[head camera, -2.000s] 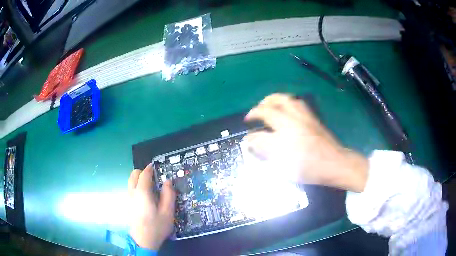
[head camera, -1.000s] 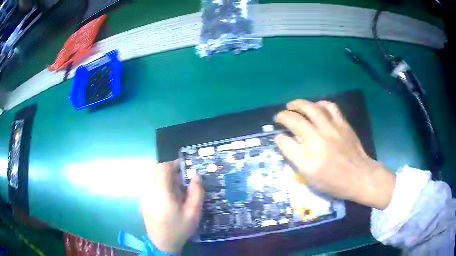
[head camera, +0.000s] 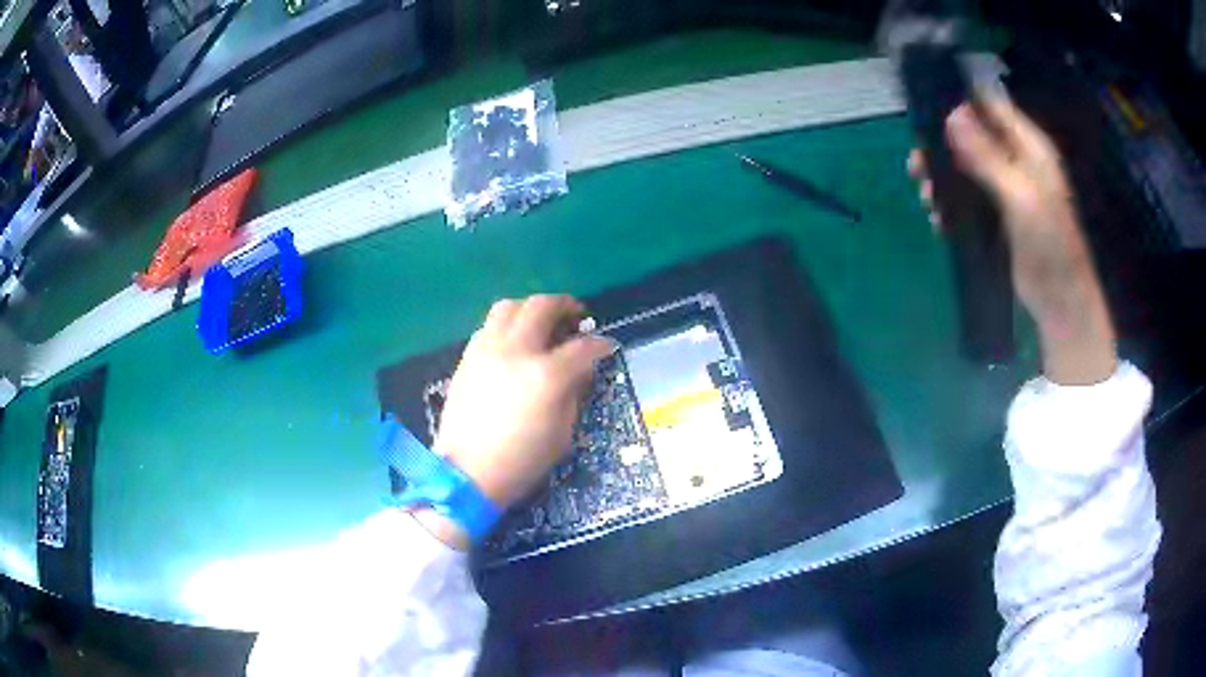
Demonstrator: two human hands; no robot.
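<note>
The silver-grey housing (head camera: 774,456) with the dark mainboard (head camera: 602,463) lies on the black mat (head camera: 833,437). A shiny silver plate (head camera: 681,364) with an orange flex cable (head camera: 681,407) is at the unit's right part. My left hand (head camera: 522,384) rests over the board's upper left, fingertips at the housing's top edge near a small white part; whether it grips anything is hidden. My right hand (head camera: 1005,165) is raised at the upper right, closed around the blurred black electric screwdriver (head camera: 936,99).
Dark tweezers (head camera: 800,185) lie behind the mat. A clear parts bag (head camera: 505,152) is on the pale strip (head camera: 714,126). A blue screw bin (head camera: 251,294) stands at the left beside a red bag (head camera: 201,228). Another unit (head camera: 57,470) lies at the far left.
My right hand has left the unit for the upper right and taken hold of the screwdriver. My left hand has moved from the unit's left edge to its top edge. The view has shifted.
</note>
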